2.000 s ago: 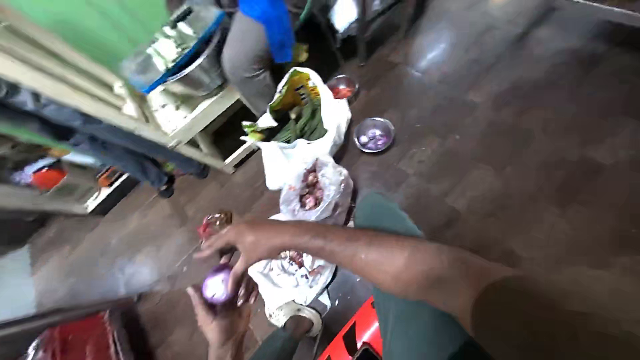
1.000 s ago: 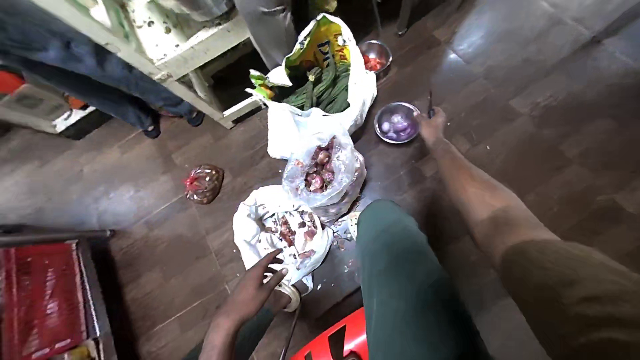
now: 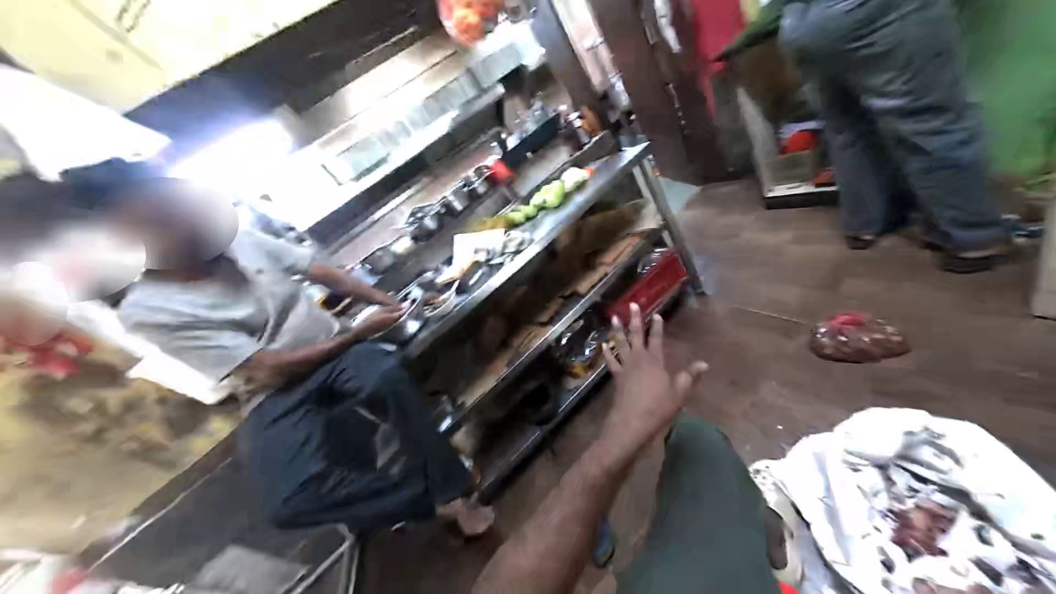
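Note:
My left hand (image 3: 648, 375) is raised in the middle of the view, fingers spread, with nothing in it, above and beside my green-trousered knee (image 3: 701, 511). My right hand is outside the view. At the lower right a white plastic bag (image 3: 858, 445) stands open, holding onion skins and scraps (image 3: 924, 528). Beyond it, a tied clear plastic bag with dark contents (image 3: 858, 338) lies on the brown tiled floor.
A metal shelved table (image 3: 544, 239) with green vegetables (image 3: 549, 195) and utensils runs diagonally at the left; a red crate (image 3: 652, 289) is on its lower shelf. One person (image 3: 247, 305) sits beside it, another (image 3: 899, 115) stands at the upper right.
The view has swung far to the left. The purple onion held two seconds ago was out of my left hand a second ago, when my right hand was at the metal bowl.

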